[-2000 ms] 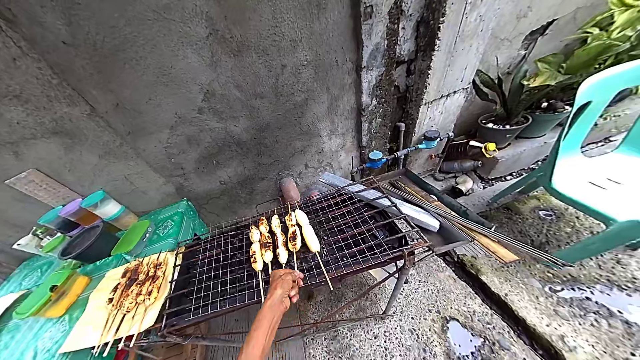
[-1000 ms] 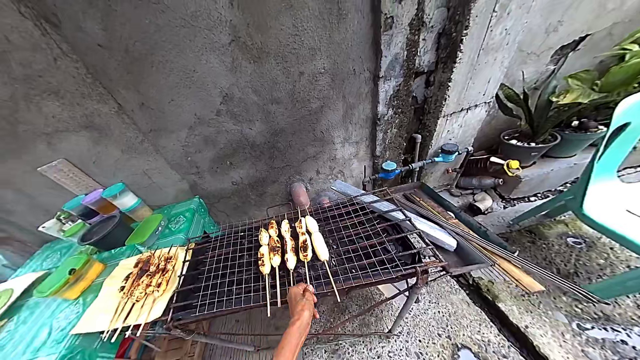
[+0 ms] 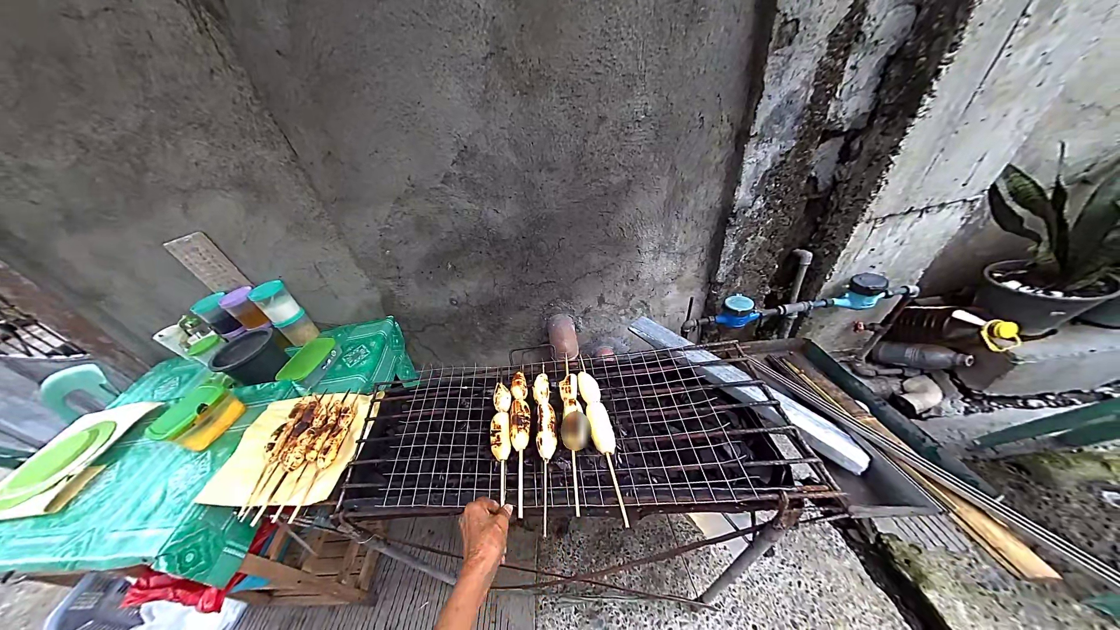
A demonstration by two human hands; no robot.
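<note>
My left hand (image 3: 486, 527) pinches the lower end of the stick of the leftmost skewer (image 3: 500, 436) at the front edge of a wire-mesh grill (image 3: 700, 472). This skewer holds pale oval food pieces with dark char marks. Several similar skewers lie side by side to its right, sticks toward me; the far-right skewer (image 3: 600, 427) is paler, with little char. A dull, dark round patch covers a lower piece of the skewer beside it. Browned skewers (image 3: 306, 437) lie together on yellowish paper left of the grill. My right hand is out of view.
On the left, a green-covered table (image 3: 114, 516) holds lidded containers, a black bucket (image 3: 249, 356) and a green plate (image 3: 57, 459). A metal bar (image 3: 787, 416) lies across the grill's right side, near a tray (image 3: 884, 490) with rods and wood. A concrete wall (image 3: 525, 175) stands behind.
My left hand has moved left along the grill's front edge, from the middle skewers to the leftmost stick. The skewers lie farther apart than two seconds ago. The view has shifted.
</note>
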